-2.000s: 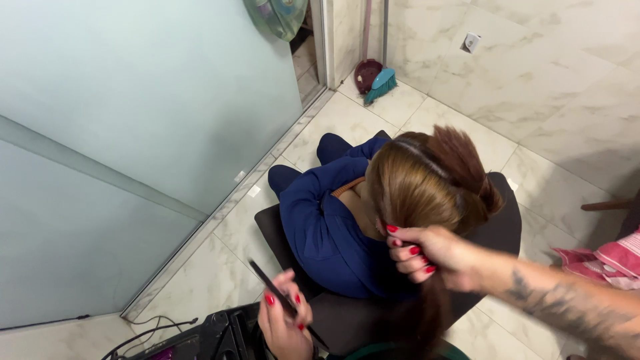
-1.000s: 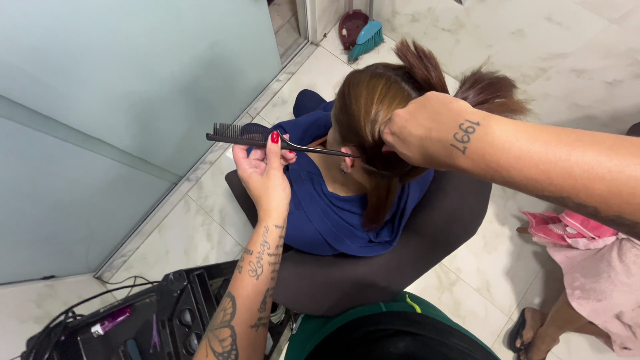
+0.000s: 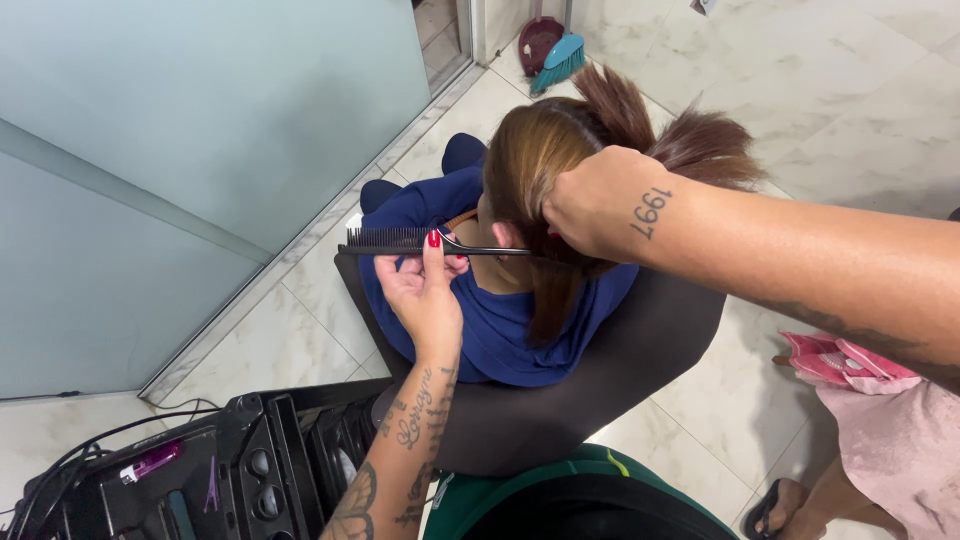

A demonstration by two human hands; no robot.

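A person in a blue top (image 3: 510, 330) sits on a dark chair (image 3: 600, 390) with the back of the head toward me. My left hand (image 3: 424, 277) grips a black rat-tail comb (image 3: 390, 241) near the middle, its teeth up and to the left. The comb's thin tail reaches past the person's ear (image 3: 506, 236) into the lower hair. My right hand (image 3: 596, 202) is closed on a section of the brown hair (image 3: 559, 142) behind the ear; its fingers are mostly hidden. Two gathered tufts of hair (image 3: 705, 146) stick out above my right wrist. Loose hair hangs down the back.
A black tool trolley (image 3: 255, 420) at lower left holds a purple lighter (image 3: 154, 461), a purple clip (image 3: 212, 484) and cables. Frosted glass panels (image 3: 202, 135) fill the left. A blue broom (image 3: 562, 60) and dustpan (image 3: 536, 45) stand at the back. Another person's legs (image 3: 847, 510) show at lower right.
Two seconds ago the comb was low, away from the head; my left hand has raised it and its tail now reaches the hair behind the ear. My right hand has moved up the hair, closer to the scalp.
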